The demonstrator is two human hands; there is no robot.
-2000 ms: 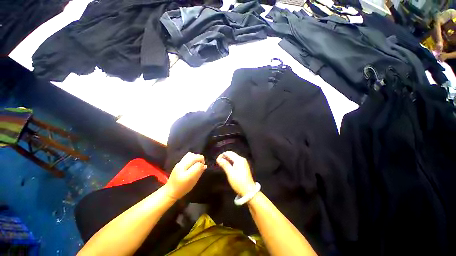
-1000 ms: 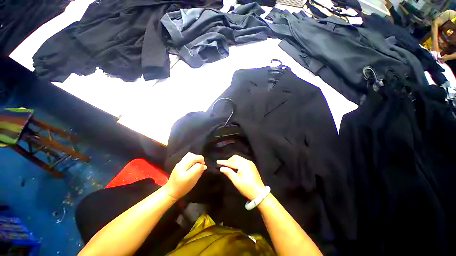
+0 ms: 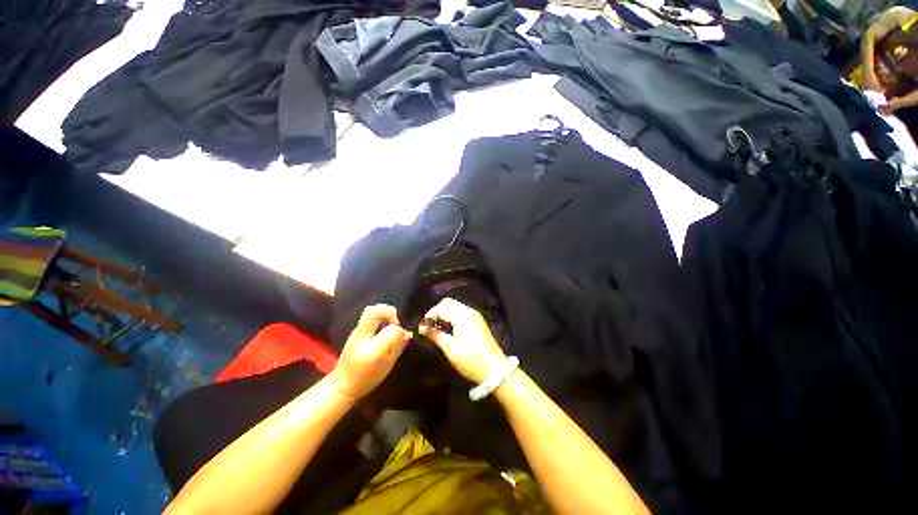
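A black jacket (image 3: 377, 264) lies nearest me at the table's front edge, with a dark hanger hook (image 3: 444, 223) standing out of its collar and its inside showing below the hook. My left hand (image 3: 373, 347) is closed on a bit of the jacket just below the collar. My right hand (image 3: 461, 340) is beside it, fingertips pinched on a small dark piece that I cannot make out. The fingertips of both hands nearly meet. A second black jacket (image 3: 574, 231) on a hanger lies beyond and to the right.
Black jackets on hooks (image 3: 795, 302) are heaped at right. Grey garments (image 3: 393, 75) and a black heap (image 3: 201, 86) lie farther back on the white table (image 3: 292, 216). A red seat (image 3: 274, 349) and a striped stool (image 3: 28, 264) are at left. A person's arm (image 3: 874, 60) shows at top right.
My right hand has moved left, towards my left hand, and its fingers have closed in around a small dark piece. My left hand has barely moved.
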